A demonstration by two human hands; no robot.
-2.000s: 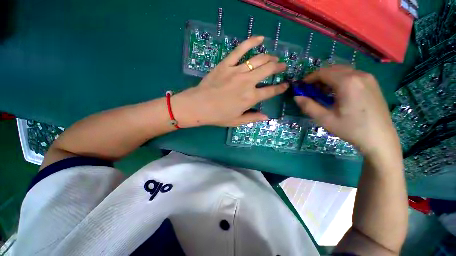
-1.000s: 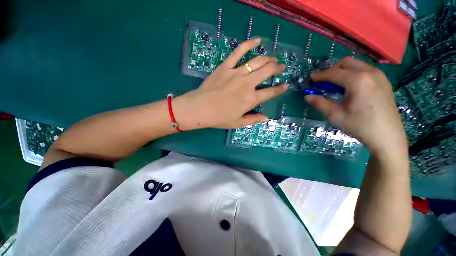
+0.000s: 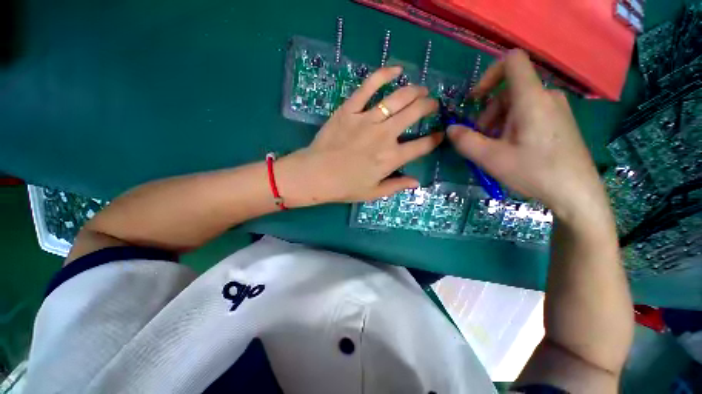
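Note:
A green circuit board panel [image 3: 312,86] lies in a clear holder on the green mat, with several thin silver rods [image 3: 386,48] sticking out along its far edge. My left hand [image 3: 373,142] lies flat over the panel's middle, fingers spread. My right hand [image 3: 531,138] holds blue-handled cutters [image 3: 483,178], with their dark jaws down at the panel just beyond my left fingertips. The exact jaw contact is too small to tell. A second board panel [image 3: 416,209] in a clear holder lies nearer me, partly under the cutters' handle.
A large red stack [image 3: 531,38] stands at the far right. Dark green stacked boards [image 3: 662,154] fill the right edge. A white bin [image 3: 46,223] of small boards is at lower left. White paper [image 3: 493,323] lies below the near edge.
My right hand has turned and shifted left, so the cutters' handle now points down towards the nearer panel. My left hand and wrist have shifted slightly.

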